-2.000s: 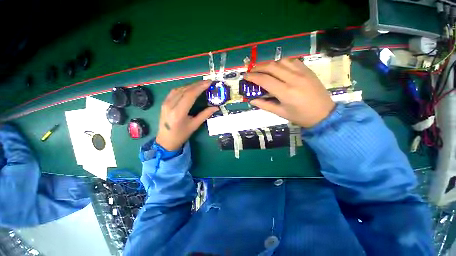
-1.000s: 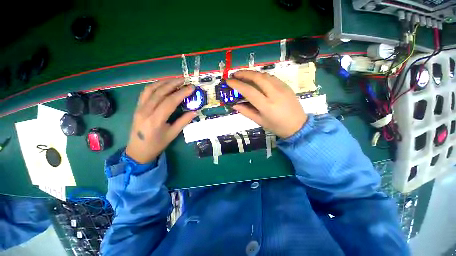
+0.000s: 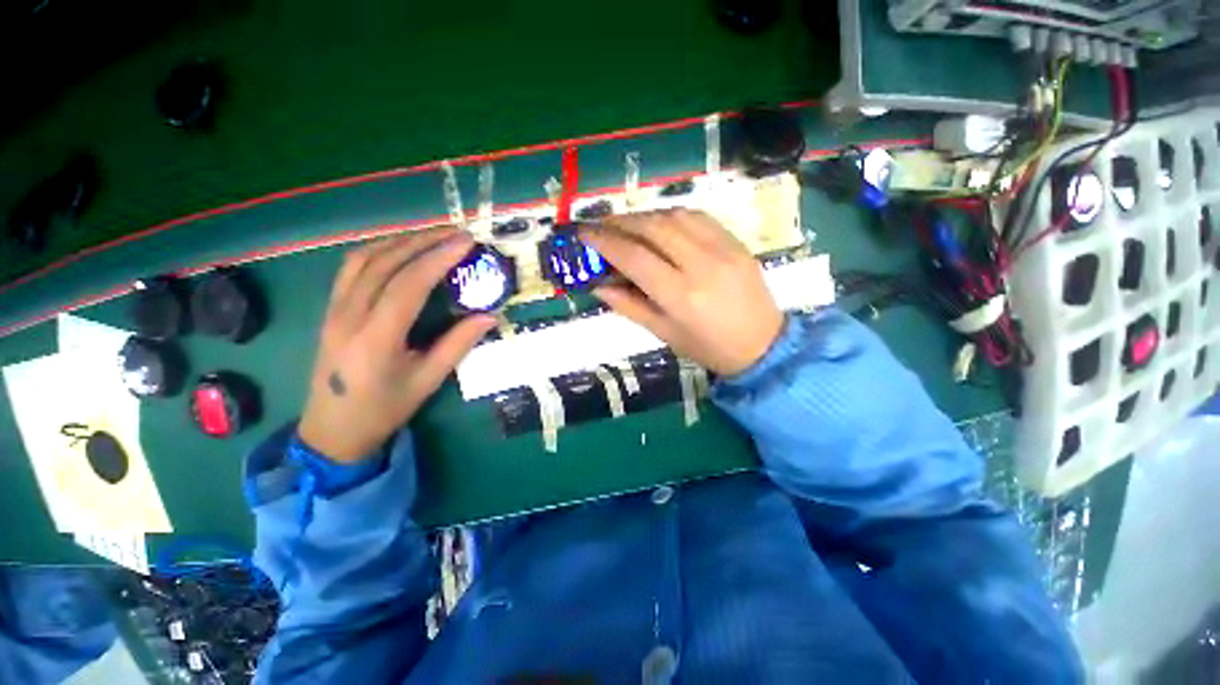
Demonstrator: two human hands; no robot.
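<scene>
A round black watch body with a lit white-purple face (image 3: pixel 480 278) is between the thumb and fingers of my left hand (image 3: pixel 391 335). A second watch body with a blue-purple lit face (image 3: pixel 577 258) is between the thumb and fingers of my right hand (image 3: pixel 693 284). Both sit side by side at the cream test fixture (image 3: pixel 759 214), which is taped to the bench. The fingertips cover parts of their rims. A red tape strip (image 3: pixel 570 185) runs up behind the right one. A white strip (image 3: pixel 569 351) and black taped modules (image 3: pixel 589 398) lie nearer me.
At left are several dark watch bodies (image 3: pixel 228 305), a red-lit watch (image 3: pixel 214 406) and paper sheets with a black disc (image 3: pixel 107 456). At right are a blister tray (image 3: pixel 1048 426), a power supply (image 3: pixel 923 74) and red and black leads (image 3: pixel 983 274). Another person's blue sleeve shows bottom left.
The view has turned right, so the bench things sit further left and the blister tray has come into view. Both hands stay on the two watch bodies, whose lit faces look slightly different.
</scene>
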